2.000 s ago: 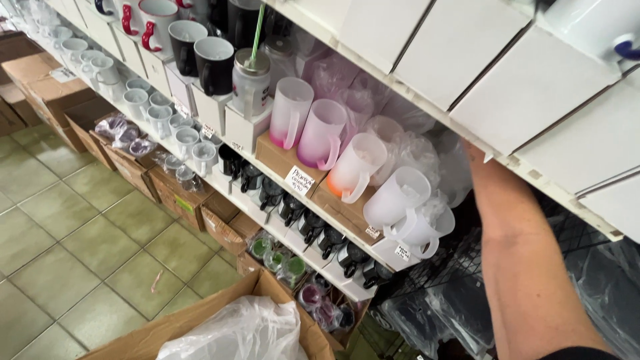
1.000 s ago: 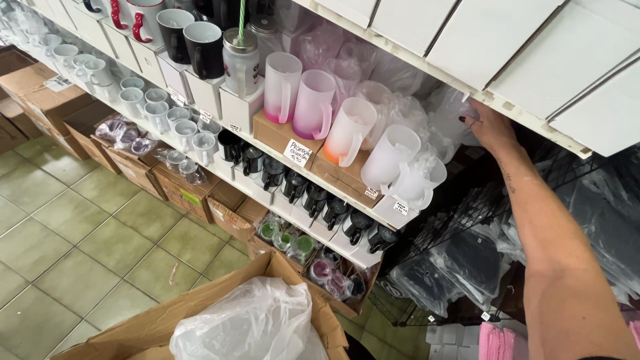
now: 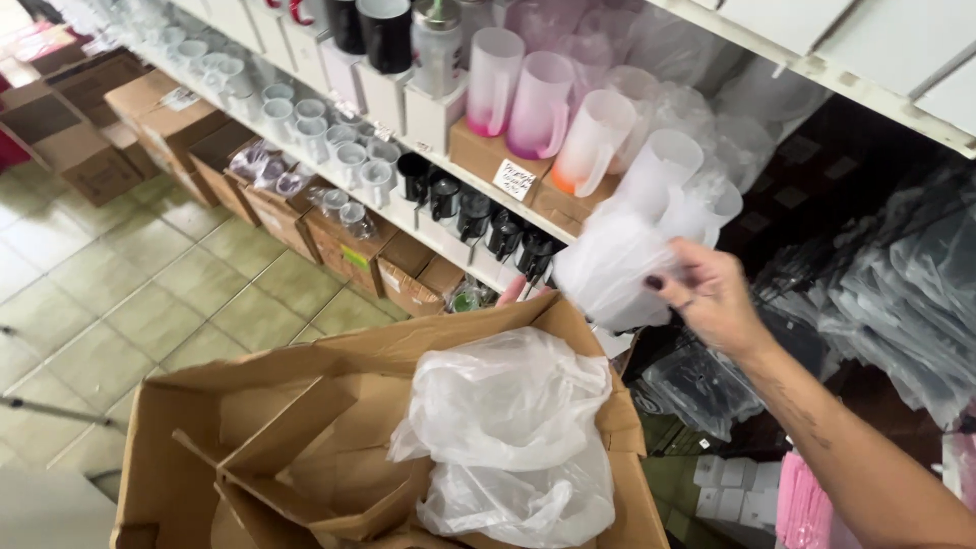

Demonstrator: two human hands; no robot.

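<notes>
My right hand [image 3: 709,297] grips a white, translucent plastic-wrapped item [image 3: 618,267] just above the right rim of an open cardboard box [image 3: 381,339]. What the wrapping holds cannot be made out. Inside the box are cardboard dividers [image 3: 286,427] and, on the right side, crumpled clear plastic bags [image 3: 511,404]. Of my left hand [image 3: 515,291] only fingertips show behind the box's far rim; the rest is hidden. Frosted mugs with pink, purple and orange bases stand on the shelf beyond, among them an orange-based mug [image 3: 595,141]. A plain frosted mug [image 3: 663,171] is behind the wrapped item.
Glass mugs [image 3: 351,164] and black mugs [image 3: 473,213] line the lower shelf. Cardboard boxes [image 3: 267,213] stand along the tiled floor. The upper shelf's edge [image 3: 831,76] crosses the upper right. Bagged dark goods [image 3: 900,305] and pink packets [image 3: 804,496] are at the right.
My right hand has come from the back of the mug shelf toward the box, bringing out a plastic-wrapped item. The view has shifted, showing more of the box and its dividers.
</notes>
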